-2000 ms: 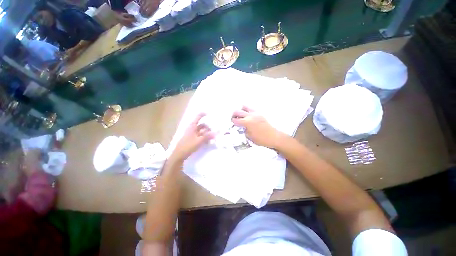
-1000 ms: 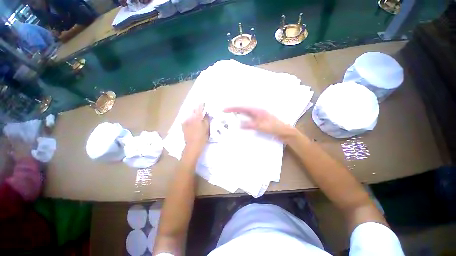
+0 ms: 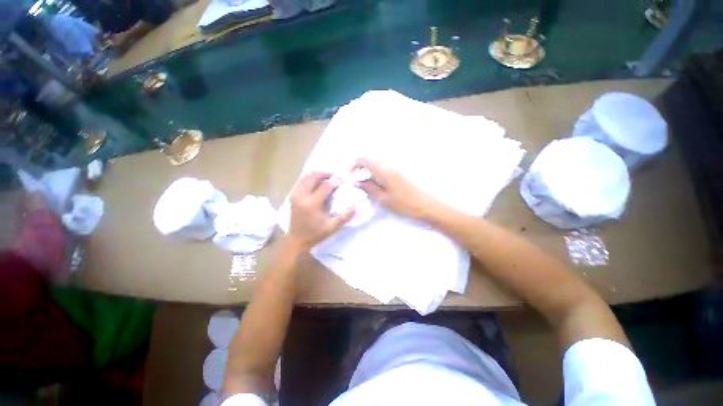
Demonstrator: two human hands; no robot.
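Observation:
A large stack of white tissue paper (image 3: 428, 143) with ragged edges lies at the centre of the bench. My left hand (image 3: 314, 208) and my right hand (image 3: 382, 187) are close together over its left part. Both hold a small white paper bundle (image 3: 353, 204) between them. My left hand is curled round its left side, and my right fingers pinch the paper at its top right. What is inside the bundle is hidden by the paper.
Two large wrapped pieces (image 3: 577, 181) stand at the right beside a shiny label patch (image 3: 587, 247). Two smaller ones (image 3: 184, 208) stand at the left. Gold ornaments (image 3: 434, 60) sit on the green conveyor belt (image 3: 349, 71). A carton with white round tops (image 3: 214, 366) is below. A person's red sleeve (image 3: 32, 277) is at far left.
The hands have come together around the paper, now gathered into a bundle; before, the right hand was spread and blurred beside it. The two nearest gold ornaments show further right.

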